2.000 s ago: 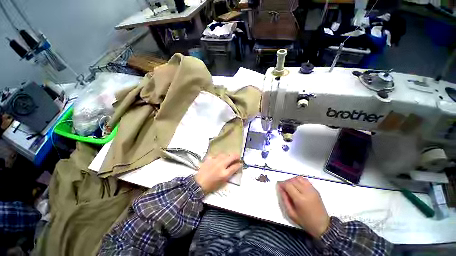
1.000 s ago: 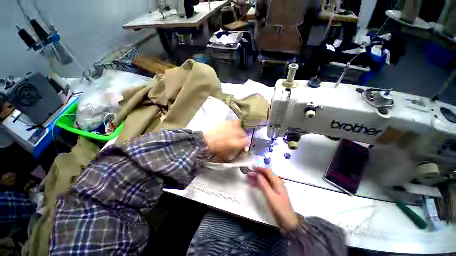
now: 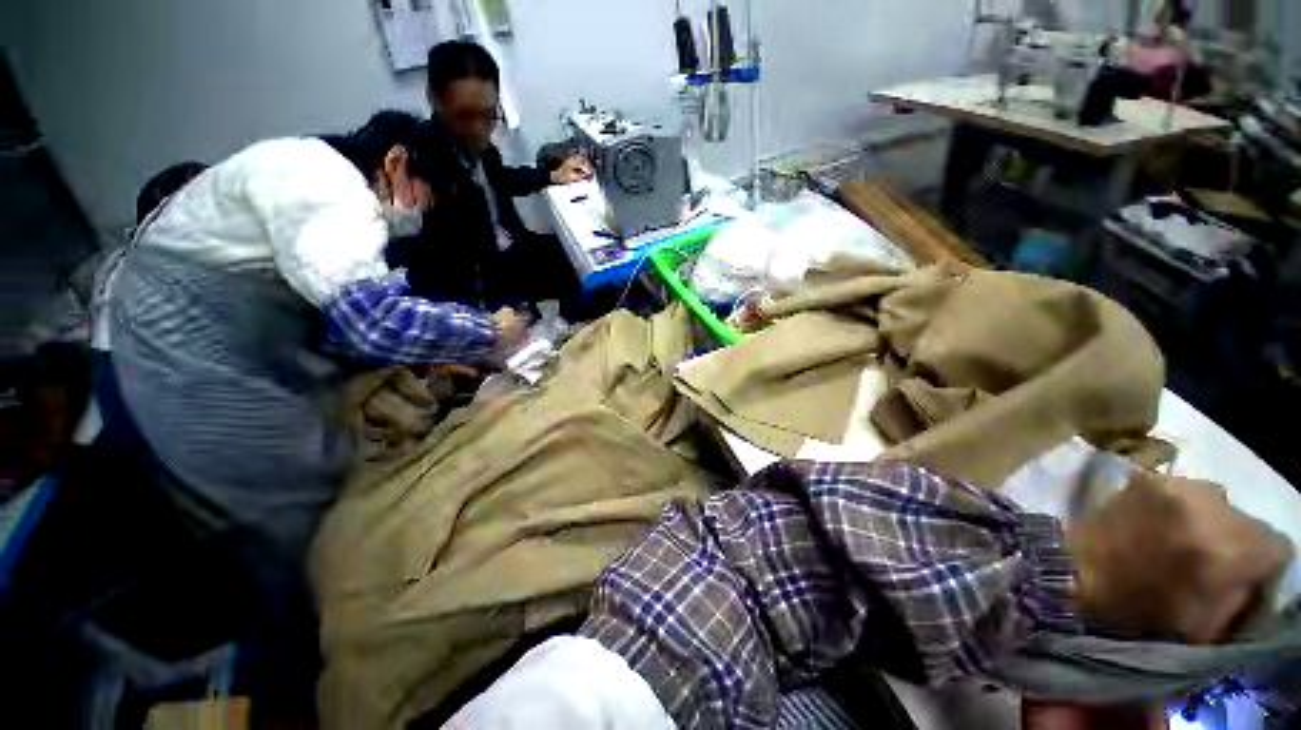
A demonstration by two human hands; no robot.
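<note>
My left hand (image 3: 1184, 556) is at the right edge, blurred, its fingers bent over the white cloth (image 3: 1049, 478) on the table. A greyish strip of cloth (image 3: 1141, 670) runs just below the hand; blur hides whether the fingers grip it. A reddish patch at the bottom edge below the strip may be part of my right hand, too cut off to tell. The khaki garment (image 3: 999, 342) lies heaped on the table, and more khaki cloth (image 3: 528, 499) hangs over the left side. Only a lit bit of the machine shows at the bottom right corner.
A person in a striped apron (image 3: 214, 357) bends over the khaki cloth at left. Another person in dark clothes (image 3: 485, 214) sits behind, beside a grey machine (image 3: 642, 178). A green basket (image 3: 688, 292) with clear plastic bags stands beyond the garment. Another sewing table (image 3: 1056, 121) is at back right.
The view has swung left, bringing two people into sight and most of the brother machine and phone out. My left hand now shows at the right edge; my right hand is mostly or wholly out.
</note>
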